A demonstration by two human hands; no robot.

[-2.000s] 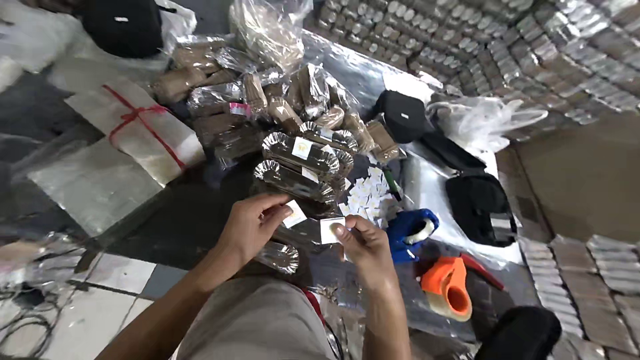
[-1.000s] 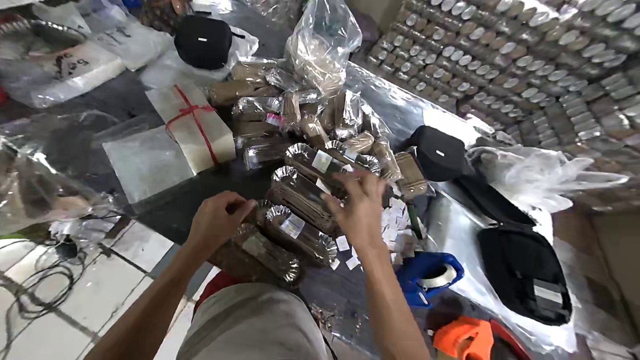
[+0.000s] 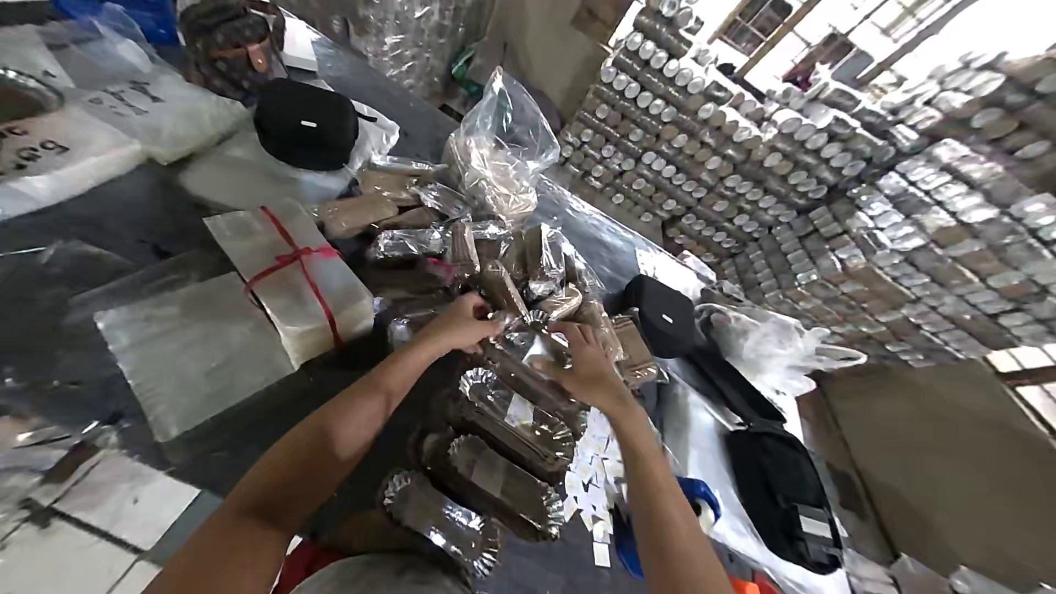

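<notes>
Both my hands are at the upper end of a row of brown oblong trays with fluted edges, wrapped in clear plastic. My left hand (image 3: 470, 323) has its fingertips at the far left end of an upper wrapped pack (image 3: 532, 375). Across the right side of that pack lies my right hand (image 3: 582, 363), fingers bent; whether either hand grips it is unclear. Nearer me lie more wrapped tray packs (image 3: 499, 474), one with a pale label (image 3: 520, 410). Small white paper labels (image 3: 596, 470) are scattered beside my right forearm.
Behind my hands is a heap of wrapped brown packs (image 3: 396, 198). A stack of clear plastic sheets (image 3: 301, 285), tied with red ribbon, lies left. Black pouches (image 3: 305, 124), an open black bag (image 3: 780, 495) and a blue tape dispenser (image 3: 701, 499) are on the table. Wrapped stacks (image 3: 660, 140) fill the back right.
Two seconds ago each hand held a white label; those labels are no longer seen in my fingers. Both hands have moved to the upper packs. The view has tilted up.
</notes>
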